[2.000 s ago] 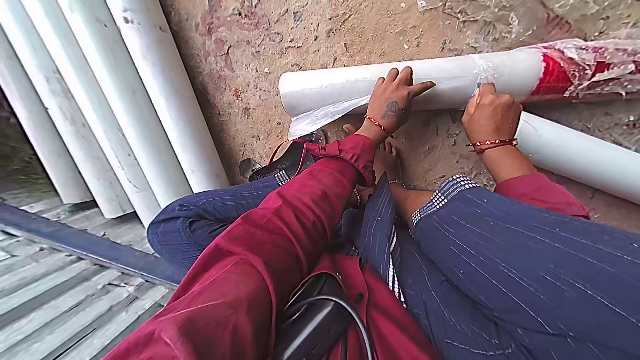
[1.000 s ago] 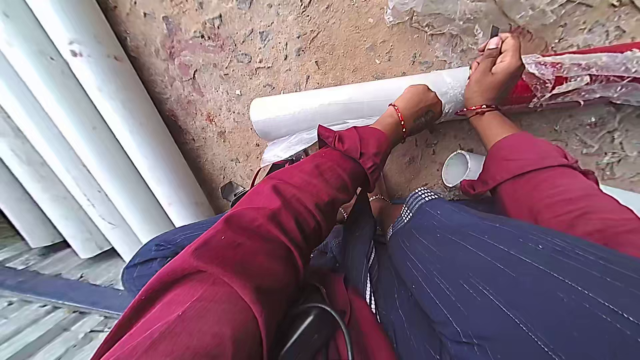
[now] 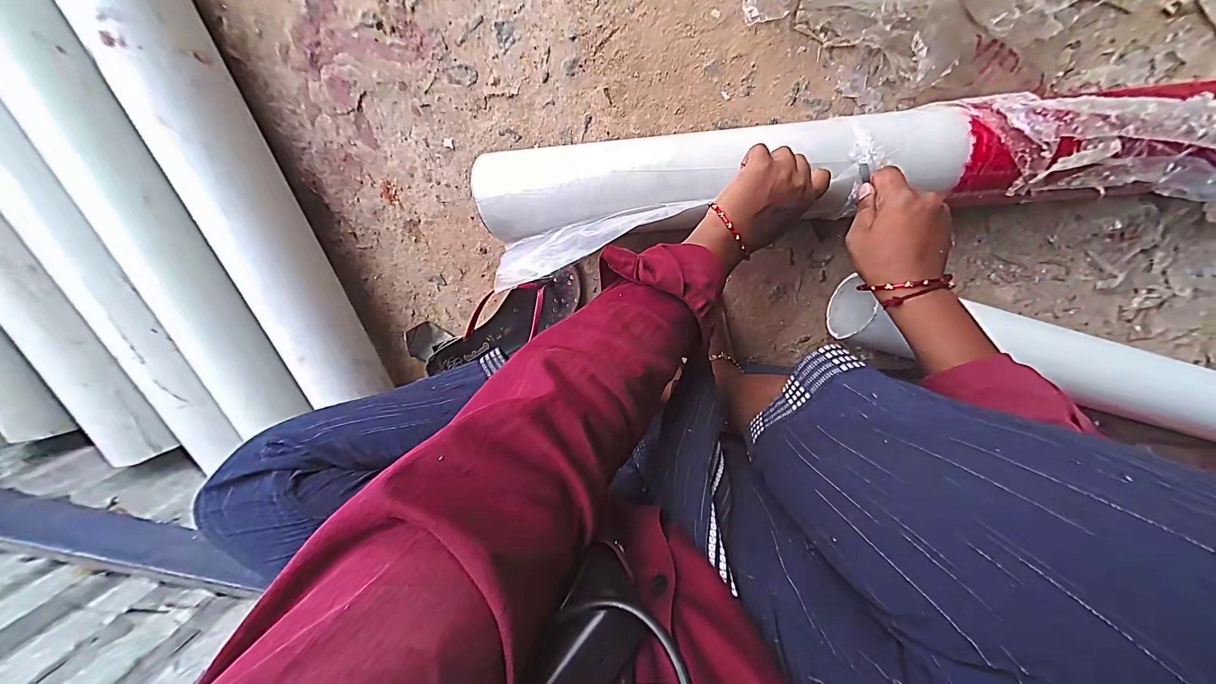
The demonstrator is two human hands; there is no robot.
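A white roll or pipe (image 3: 608, 176) lies across the ground, its right part red under crumpled clear plastic film (image 3: 1102, 142). My left hand (image 3: 774, 190) is closed at the near side of the white part, on thin plastic film that hangs loose (image 3: 579, 242) toward the left end. Just right of it, my right hand (image 3: 898, 223) grips a small grey blade-like tool (image 3: 864, 173), whose tip meets the bunched film on the roll. Most of the tool is hidden in the fingers.
A thinner white pipe (image 3: 1064, 351) lies below my right wrist. Several large white pipes (image 3: 199, 190) lie side by side at the left. A black sandal (image 3: 513, 323) rests near the roll's left end. Plastic scraps (image 3: 902, 38) are scattered on the rough ground (image 3: 427, 123).
My right hand has come down from above the roll to its near side, beside my left hand. Two seconds ago my left hand lay on top of the roll with a finger extended; now it is closed.
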